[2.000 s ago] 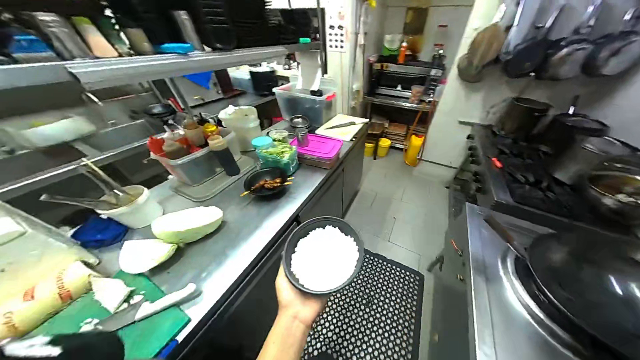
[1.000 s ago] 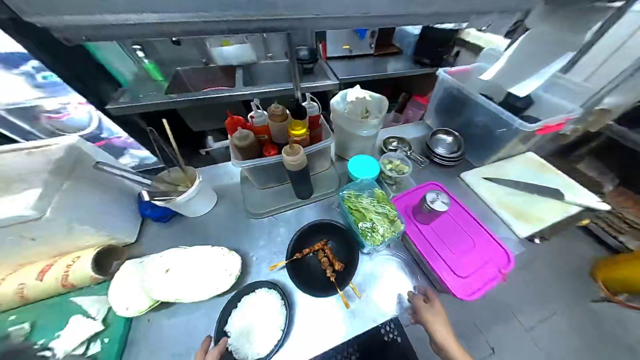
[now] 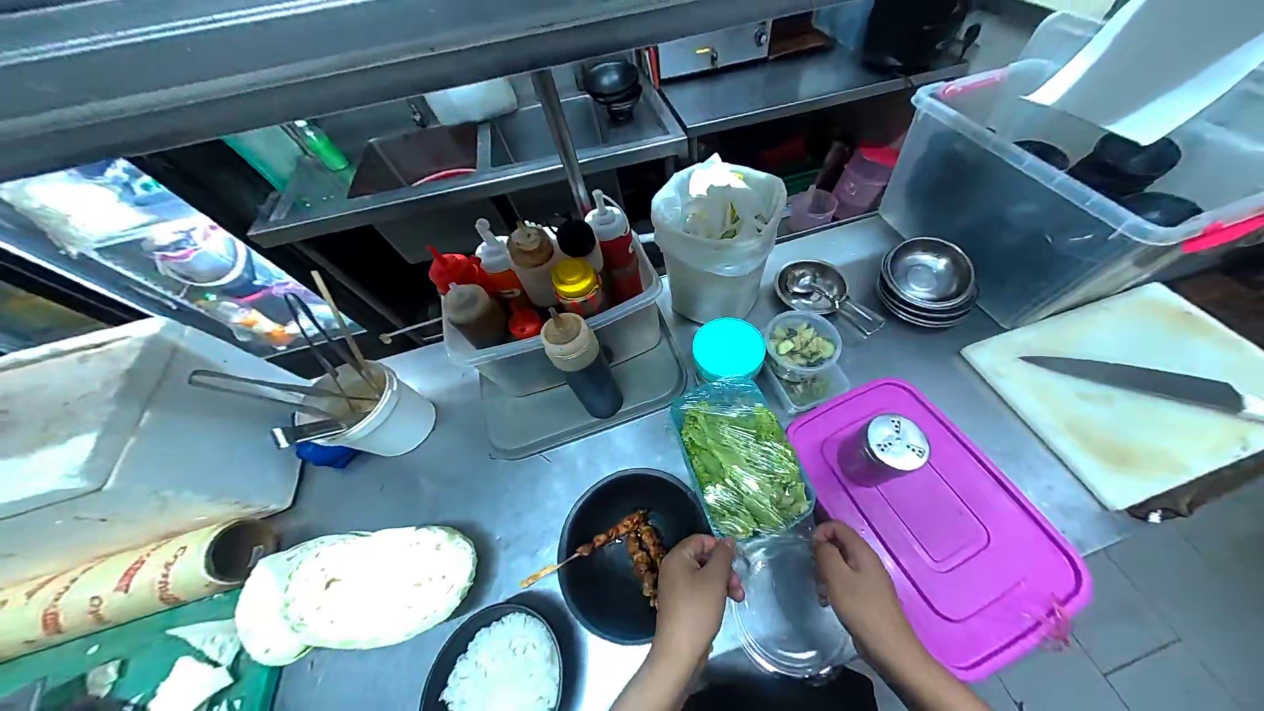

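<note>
Both my left hand (image 3: 696, 592) and my right hand (image 3: 851, 583) pinch at the far edge of a clear plastic lid or shallow container (image 3: 790, 617), one at each side. Just beyond the fingers lies a container of lettuce (image 3: 741, 459) under cling film. To the left, a black bowl (image 3: 602, 509) holds skewers of glazed meat (image 3: 647, 553). A black bowl of white rice (image 3: 509, 667) stands nearer the front edge. Right of my right hand is a container with a pink lid (image 3: 928, 523), and a metal shaker (image 3: 896, 444) stands on it.
Sauce bottles (image 3: 583, 360) stand in and beside a plastic bin. Halved white vegetables (image 3: 380, 588) lie at left, near a tub of tongs (image 3: 390, 420). A knife (image 3: 1136, 380) rests on a white cutting board (image 3: 1096, 434) at right. A metal shelf (image 3: 395, 59) crosses overhead.
The rice bowl, held in a hand in the earlier frames, now stands on the counter, let go. Both hands have come together at the clear plastic piece. The view has turned toward the counter.
</note>
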